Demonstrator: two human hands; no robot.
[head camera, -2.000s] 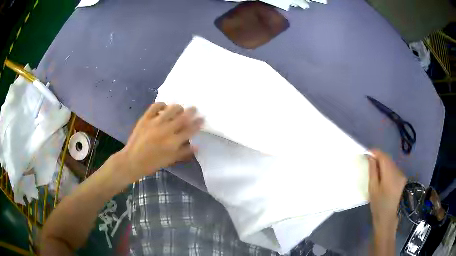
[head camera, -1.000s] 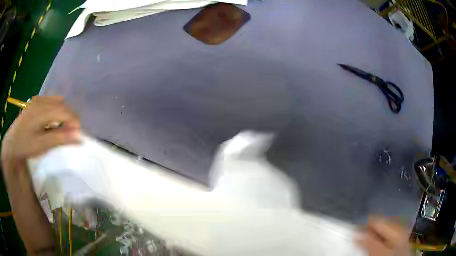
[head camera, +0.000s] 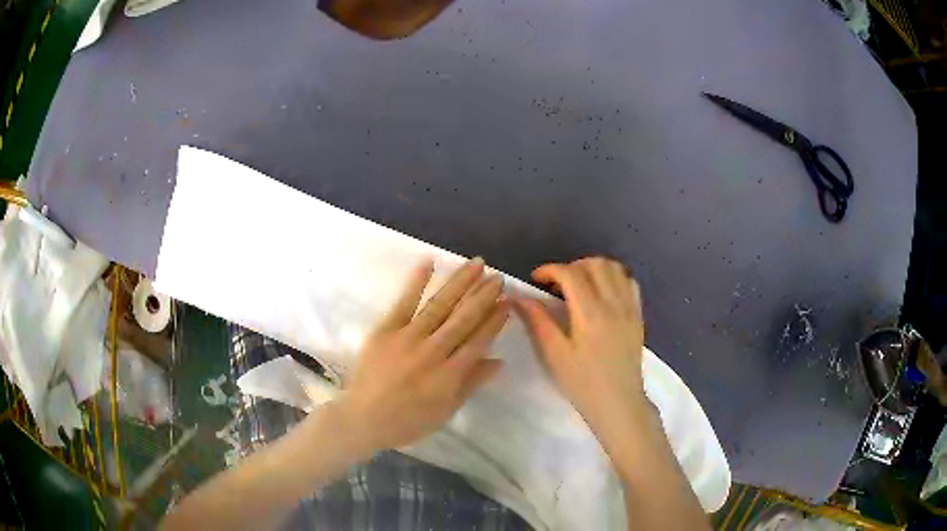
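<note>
A white garment piece (head camera: 270, 244) lies flat along the near edge of the grey-purple table (head camera: 415, 114). Its near part hangs over the edge onto the plaid-covered lap, with a small flap sticking out at the left. My left hand (head camera: 431, 353) rests on the cloth near its middle, palm down with the fingers apart. My right hand (head camera: 592, 322) is just to the right, at the cloth's far edge, fingers bent; whether it pinches the cloth is not clear.
Black shears (head camera: 789, 140) lie at the right of the table. A brown plate (head camera: 384, 15) is at the far edge of view. The iron (head camera: 888, 363) is at the right table edge. White pieces (head camera: 47, 311) and a tape roll (head camera: 153, 305) are at the left.
The white piece has gone from being held stretched between my hands to lying on the table. Both hands have moved inward, close together on it.
</note>
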